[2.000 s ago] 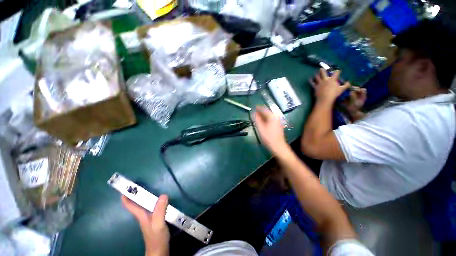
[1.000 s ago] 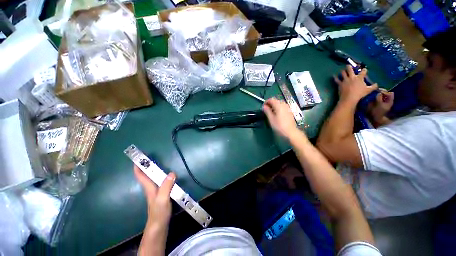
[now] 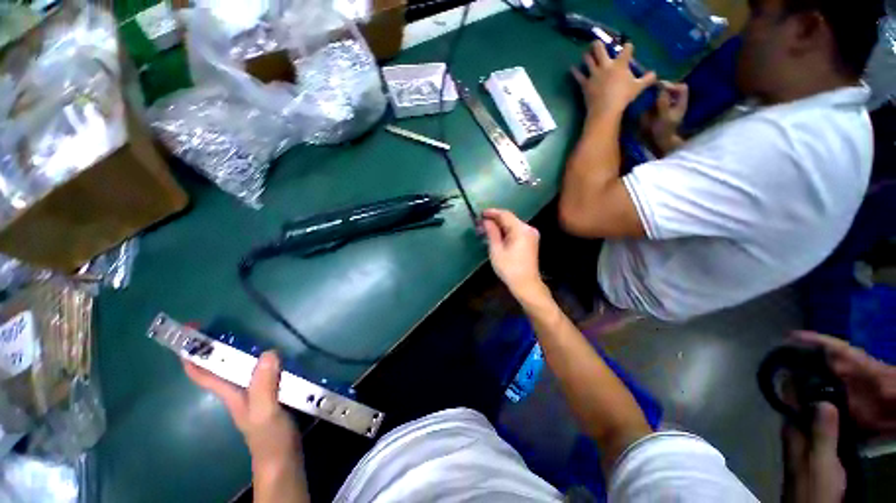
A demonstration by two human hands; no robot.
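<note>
My left hand [image 3: 257, 398] holds a lock body by its middle, with the long silver faceplate [image 3: 295, 390] turned up and a little blue showing behind it. The faceplate slants down to the right near the bench's front edge. My right hand [image 3: 511, 246] has its fingertips closed on a thin black cord [image 3: 460, 182] that runs up across the bench. The black electric screwdriver [image 3: 364, 221] lies on the green bench between my hands, its tip to the right. A slim light-coloured stick [image 3: 418, 137] lies beyond it.
A silver strip [image 3: 496, 133] lies beside small white boxes [image 3: 521, 105]. Bags of small metal parts [image 3: 339, 93] and a cardboard box [image 3: 147, 201] stand at left. A coworker [image 3: 742, 196] sits at right. Another person's hands hold a black round part [image 3: 791, 378] at lower right.
My right hand has moved from beside the light stick toward the bench's front edge, with the cord in its fingers. The camera view has shifted. Another person's hands with a black part have appeared at lower right.
</note>
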